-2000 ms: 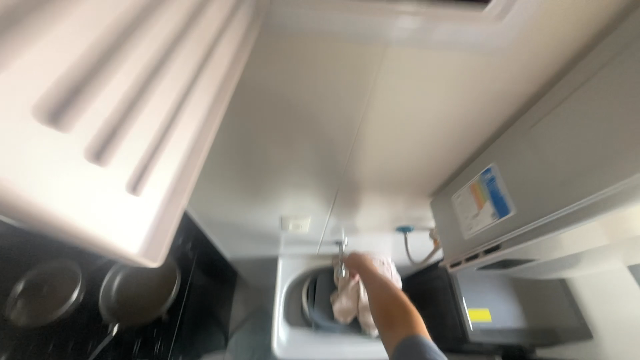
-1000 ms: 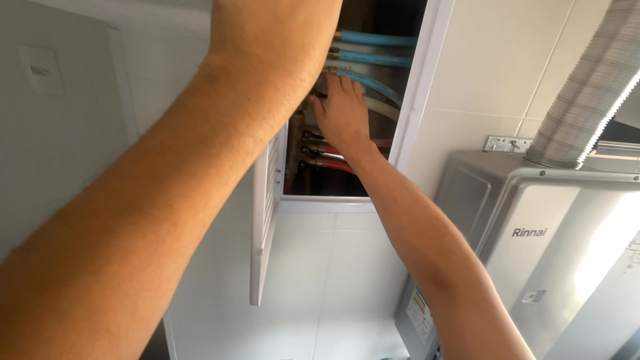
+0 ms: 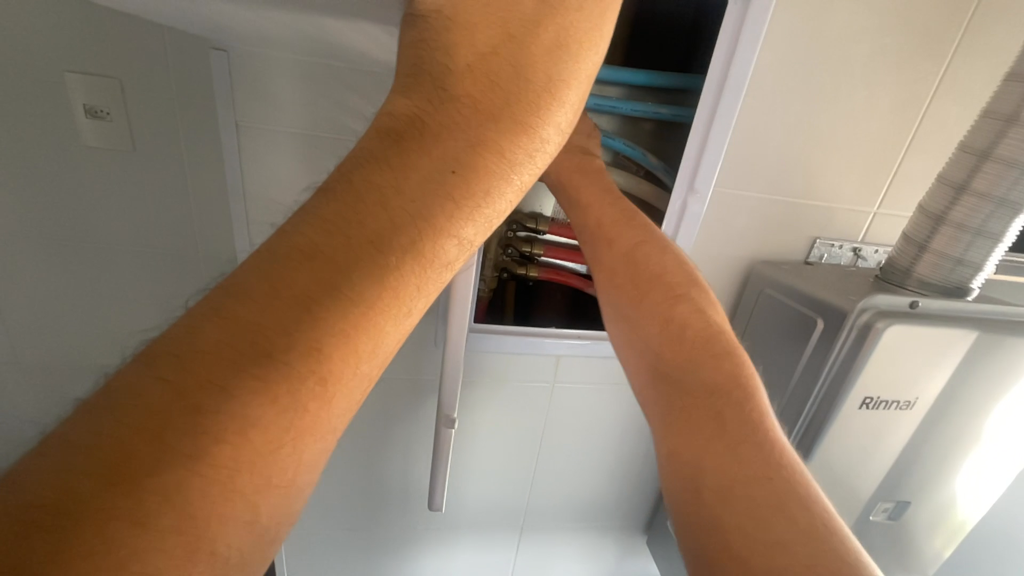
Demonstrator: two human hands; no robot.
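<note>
My left forearm crosses the view up to the top edge; the bent wrist shows, but the fingers are out of sight. My right hand (image 3: pixel 582 148) reaches into a wall recess with a white frame (image 3: pixel 700 192), beside the blue pipes (image 3: pixel 640 107). Its fingers are hidden behind my left arm, so what they touch cannot be told. Below it, red pipes (image 3: pixel 560 254) join brass fittings (image 3: pixel 524 246) with small dark handles. A white access door (image 3: pixel 450 400) stands open at the recess's left side.
A grey Rinnai water heater (image 3: pixel 904 416) hangs at the right, with a ribbed silver flue duct (image 3: pixel 952 184) rising from its top. A metal bracket (image 3: pixel 848 253) is fixed to the tiles above it. At the far left is a wall socket (image 3: pixel 98 111).
The view has swung from the sink and stove up to the pipe recess. My right hand, earlier visible at the blue pipes, has moved up and partly behind my left arm.
</note>
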